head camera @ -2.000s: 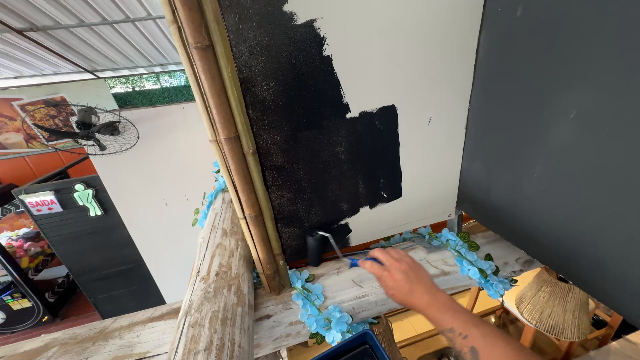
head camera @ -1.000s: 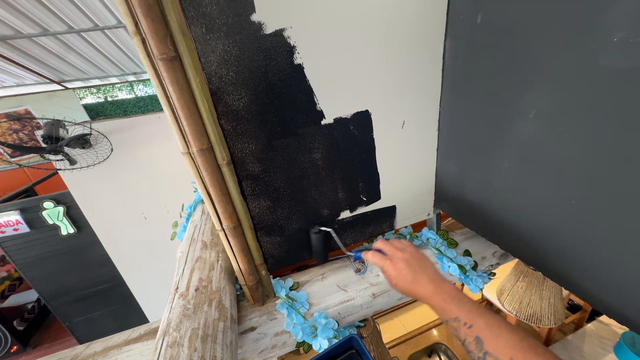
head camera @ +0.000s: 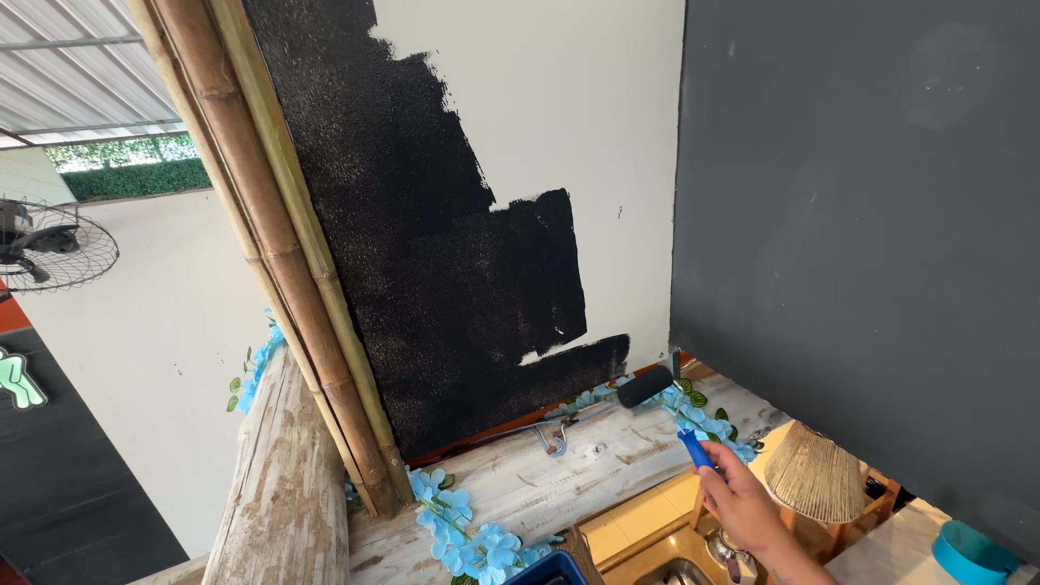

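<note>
My right hand grips the blue handle of a small paint roller. The roller's black sleeve is tilted near the bottom right corner of a white wall panel; whether it touches the panel I cannot tell. Black paint covers the panel's left and lower part, with a stepped edge and a thin white gap near the bottom. The rim of a blue tray shows at the bottom edge of the view. My left hand is not visible.
Bamboo poles border the panel on the left. A whitewashed log beam runs below it, with blue artificial flowers and loose wires. A dark grey panel stands at right, above a woven lampshade and a sink.
My right hand has moved the roller rightward and off the painted area where it was a second ago. Since two seconds ago, the low black strip has become longer toward the right.
</note>
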